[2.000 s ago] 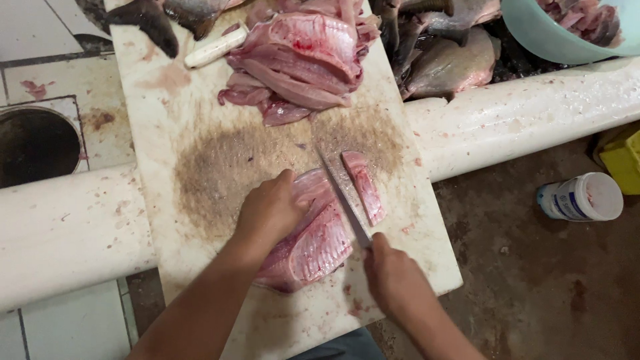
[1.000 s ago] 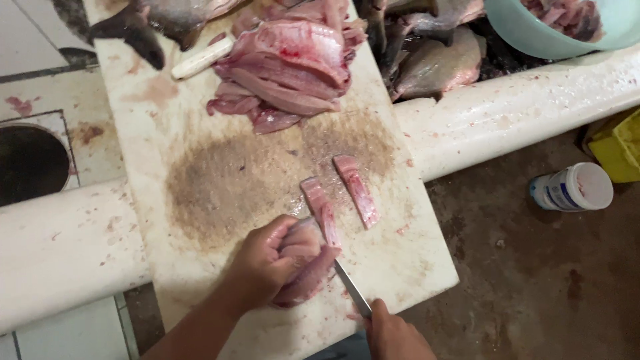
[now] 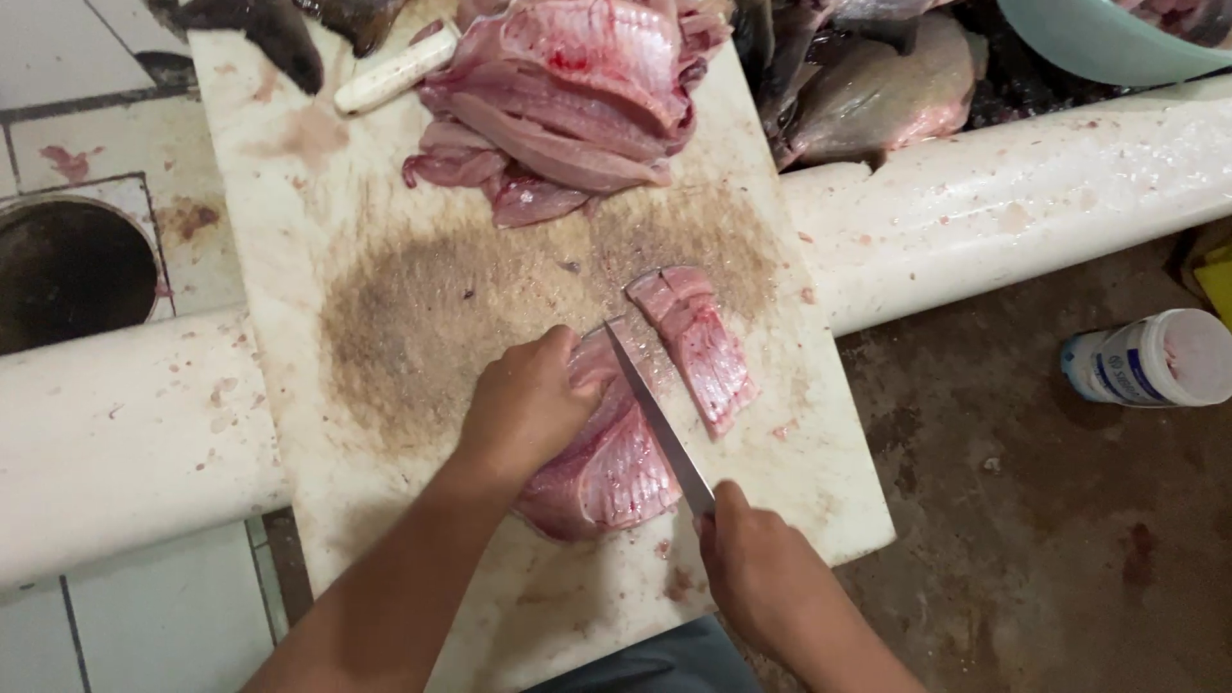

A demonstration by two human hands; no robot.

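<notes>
My right hand (image 3: 756, 553) grips the handle of a knife, whose long narrow blade (image 3: 659, 419) lies along the right edge of a fish fillet (image 3: 616, 472). My left hand (image 3: 529, 399) presses on the upper left part of that fillet, fingers bent over it; the fingertips are partly hidden. Just right of the blade, cut strips of fish (image 3: 698, 346) lie side by side, touching. All this rests on a white, stained cutting board (image 3: 818, 481). A pile of fillets (image 3: 568, 96) covers the board's far end, beside a white handle (image 3: 397, 69).
Whole fish (image 3: 885, 91) lie beyond the board at the upper right, near a pale green bowl (image 3: 1088, 38). A thick white ledge (image 3: 982, 207) runs under the board. A white plastic tub (image 3: 1150, 358) stands on the floor. A round dark hole (image 3: 72, 274) is at left.
Two separate strips one second ago now lie together. The knife has moved from the fillet's lower side up along its right edge, and my left hand has moved farther up the board.
</notes>
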